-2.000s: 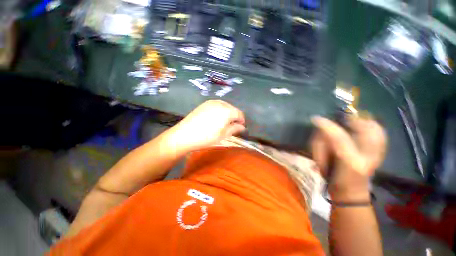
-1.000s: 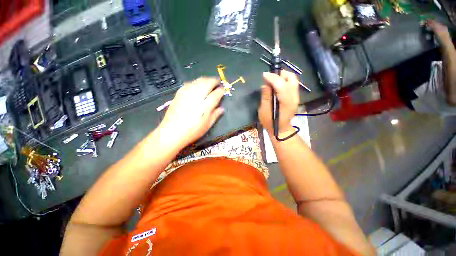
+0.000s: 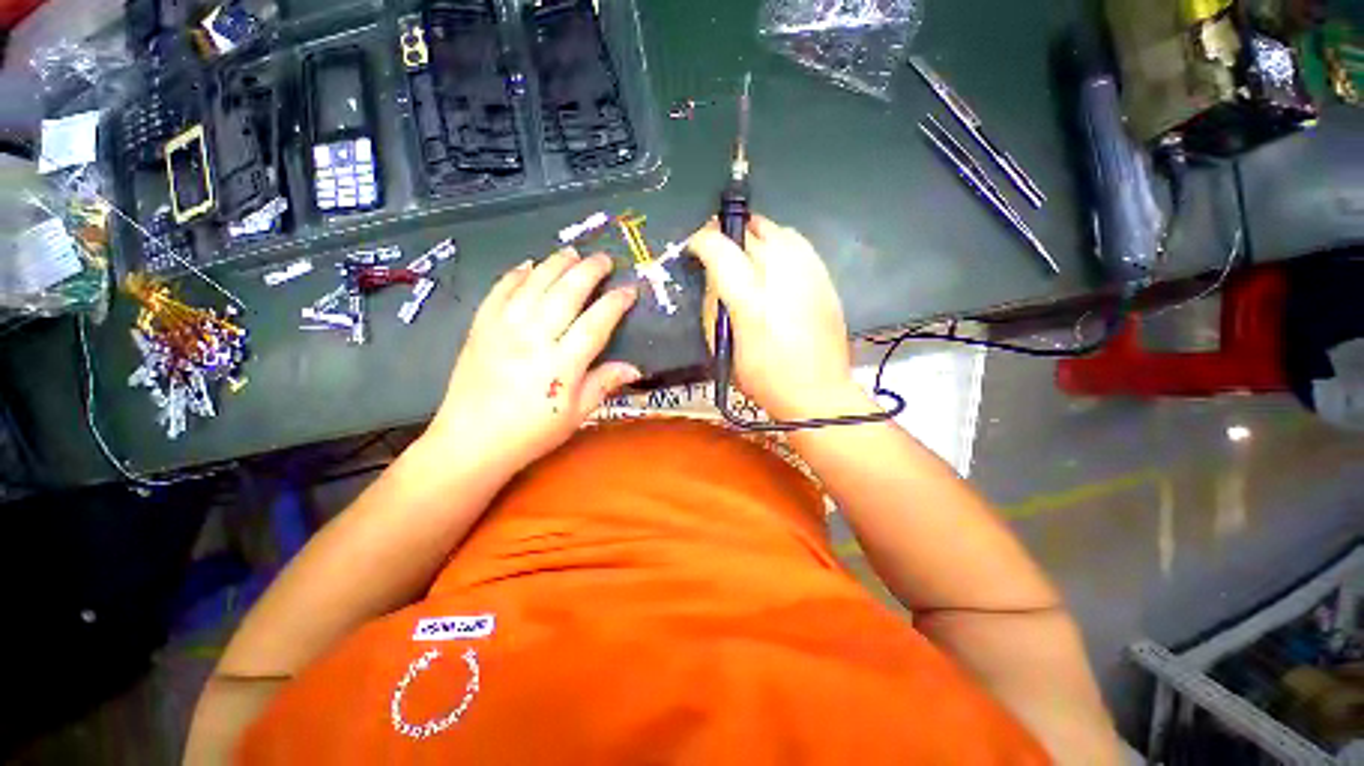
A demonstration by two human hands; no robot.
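Note:
My right hand (image 3: pixel 781 314) holds the black soldering iron (image 3: pixel 733 210) like a pen, its metal tip pointing away from me above the mat. My left hand (image 3: pixel 534 347) lies flat on the dark green mat (image 3: pixel 509 229), fingers slightly apart, holding nothing that I can see. A yellow-orange flex cable with pale ends (image 3: pixel 648 262) lies between the hands, just off the left fingertips. A single white part (image 3: pixel 584 228) lies just beyond the left fingers.
Flex cable pile (image 3: pixel 183 352) and small wired parts (image 3: pixel 364 285) lie at left. Behind them stands a clear tray (image 3: pixel 434 205) with black phone housings and a keypad phone (image 3: pixel 344 168). Tweezers (image 3: pixel 987 192), a clear bag (image 3: pixel 845 38) and a boxy station (image 3: pixel 1219 75) are at right.
The view has shifted to the right side less and shows more of the left bench. My left hand has drawn back from the flex cable, which now lies uncovered. The iron stays in my right hand.

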